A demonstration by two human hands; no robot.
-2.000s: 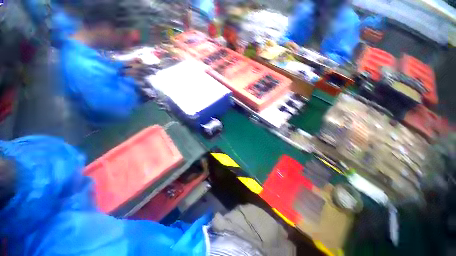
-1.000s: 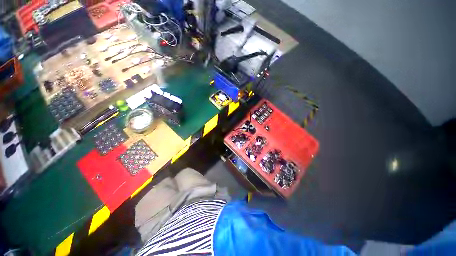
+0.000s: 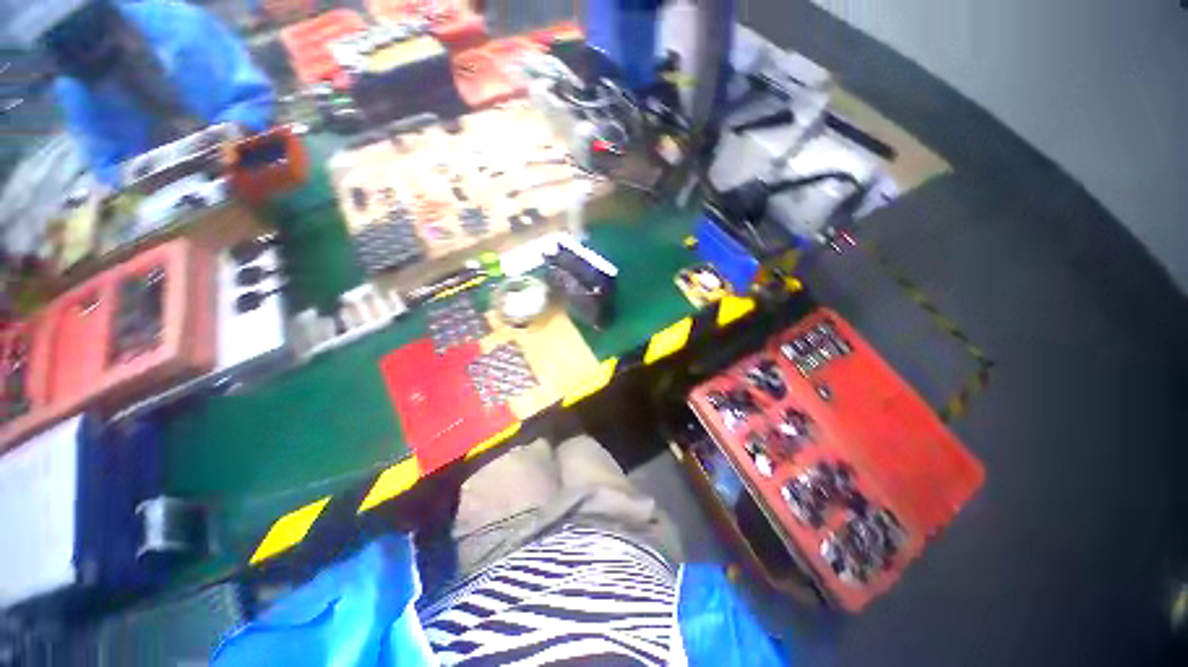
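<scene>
Neither of my hands is in the picture; only blue sleeve or jacket parts show at the bottom edge. A circuit board panel [image 3: 503,375] lies across the red sheet [image 3: 437,414] and the tan card [image 3: 563,354]. A second, darker panel [image 3: 456,322] lies just behind it. A round dish [image 3: 523,301] with whitish contents stands behind the tan card. A black fan-like box [image 3: 582,280] with white blocks along its top stands to the right of the dish. The picture is blurred.
A red bin [image 3: 899,456] with dark parts stands low right. A pale parts board [image 3: 450,183] lies at the back. A blue stand [image 3: 726,252] is by the right edge. Red trays [image 3: 124,326] and a white-topped blue box [image 3: 39,508] are left. A person in blue [image 3: 196,65] is back left.
The view has swung left, so the bench, panels and red bin now appear further right. The left trays, the blue box and a person have come into view. The panels look unmoved on the sheets.
</scene>
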